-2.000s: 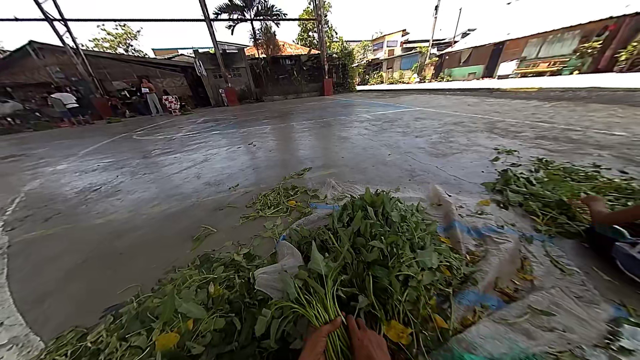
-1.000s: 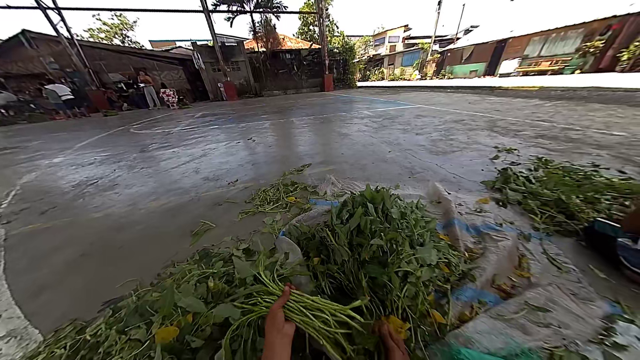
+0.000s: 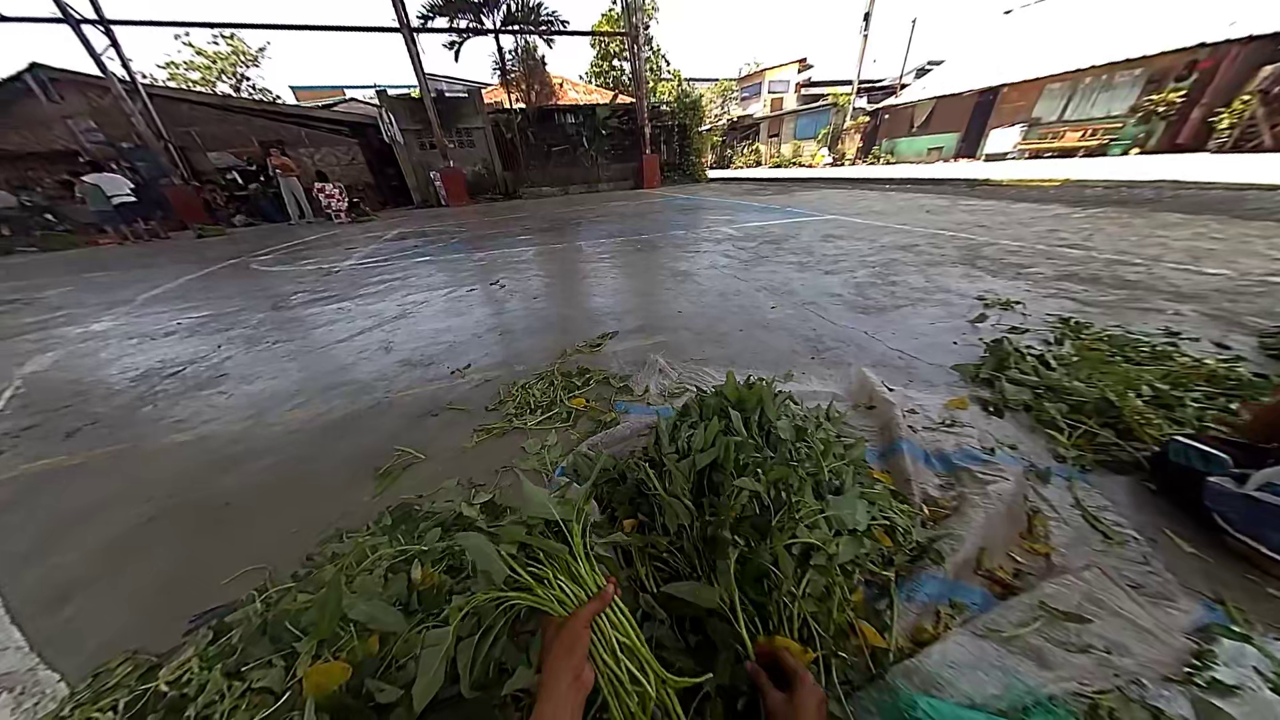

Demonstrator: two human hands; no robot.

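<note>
At the bottom centre, my left hand (image 3: 572, 645) is closed around a bundle of long green leafy stems (image 3: 625, 640), its thumb across them and the leaves pointing up and left. My right hand (image 3: 785, 685) is at the base of a big upright heap of leafy greens (image 3: 745, 490), fingers bent at a thin stem beside a yellow leaf (image 3: 788, 648); whether it grips the stem is unclear. Under and left of my left hand spreads a second pile of greens (image 3: 330, 610), with a yellow leaf (image 3: 326, 679) on it.
Plastic sacking (image 3: 1060, 630) with blue bands lies right of the heap. Another pile of greens (image 3: 1120, 385) is at the right, near a person's footwear (image 3: 1240, 490). Small loose stems (image 3: 555, 400) lie ahead on the concrete court (image 3: 450, 340). People (image 3: 290, 185) are far off at the left.
Two seconds ago both hands were together at the stems. They have since parted: my left hand holds the bundle on the left, and my right hand is at the base of the heap.
</note>
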